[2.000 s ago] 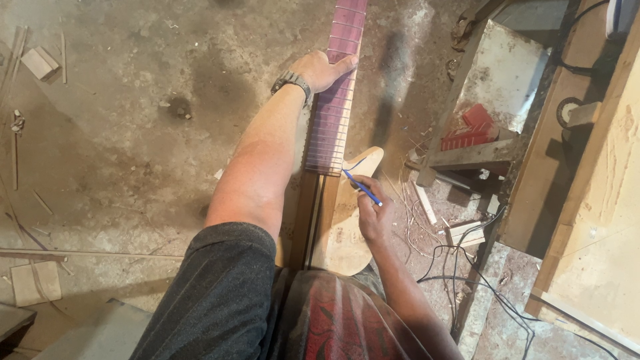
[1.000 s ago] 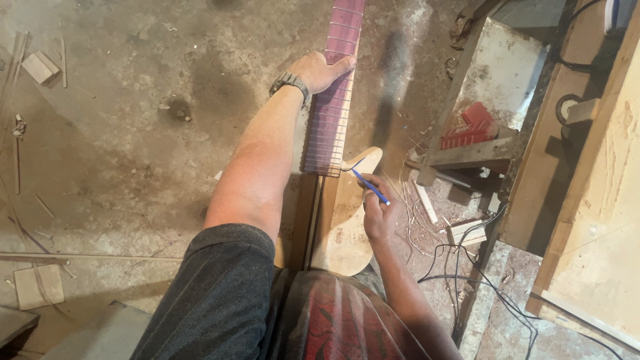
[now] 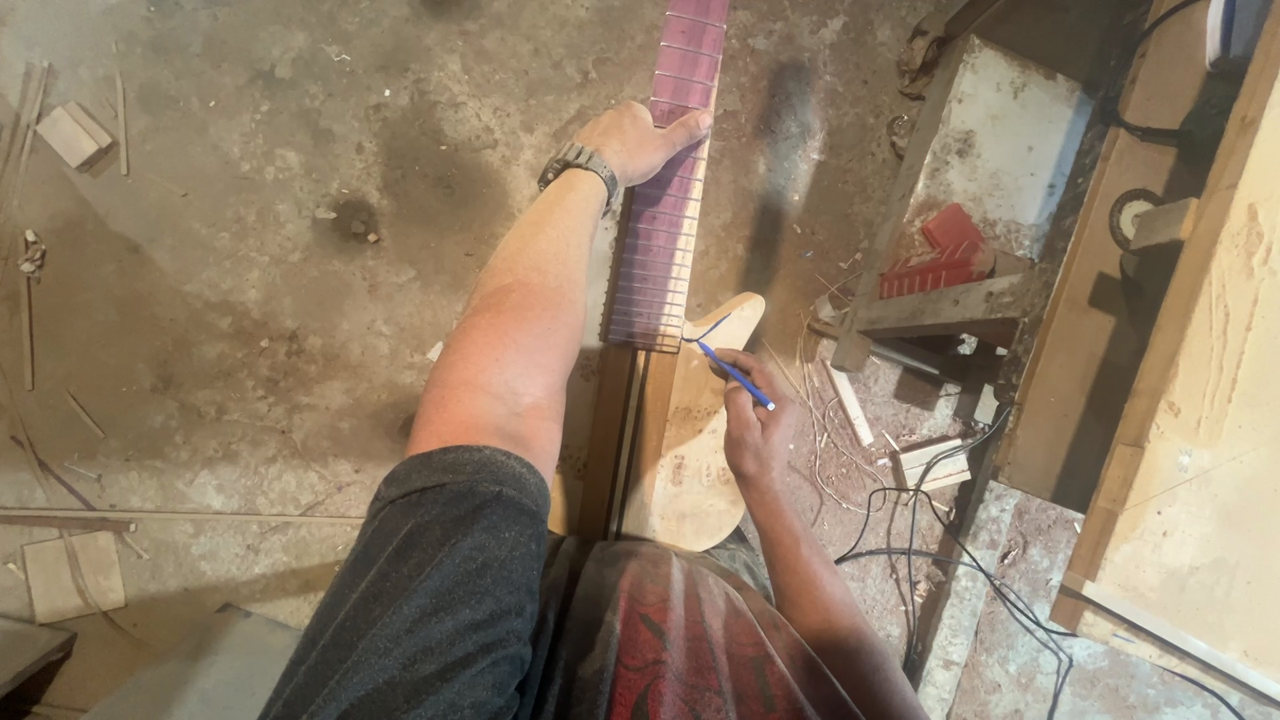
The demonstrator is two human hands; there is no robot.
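Observation:
An unfinished guitar body of pale wood lies on my lap, with darker wooden strips down its middle. From it a neck with a purple fretted fingerboard runs up and away. My left hand, with a watch on the wrist, grips the neck, thumb over its right edge. My right hand holds a blue pen, its tip on or close to the body near the fingerboard's lower right corner. A dark line curves along the body's horn there. My left fingertips are hidden behind the neck.
To the right stand a workbench and a low wooden frame with a red plastic piece. Black cables trail over the floor beside wood scraps. At the far left lie a wood block and thin strips.
The pen tip has moved from the horn back toward the fingerboard's corner since one second ago. A dark line now shows more plainly on the horn. My left hand keeps its place on the neck.

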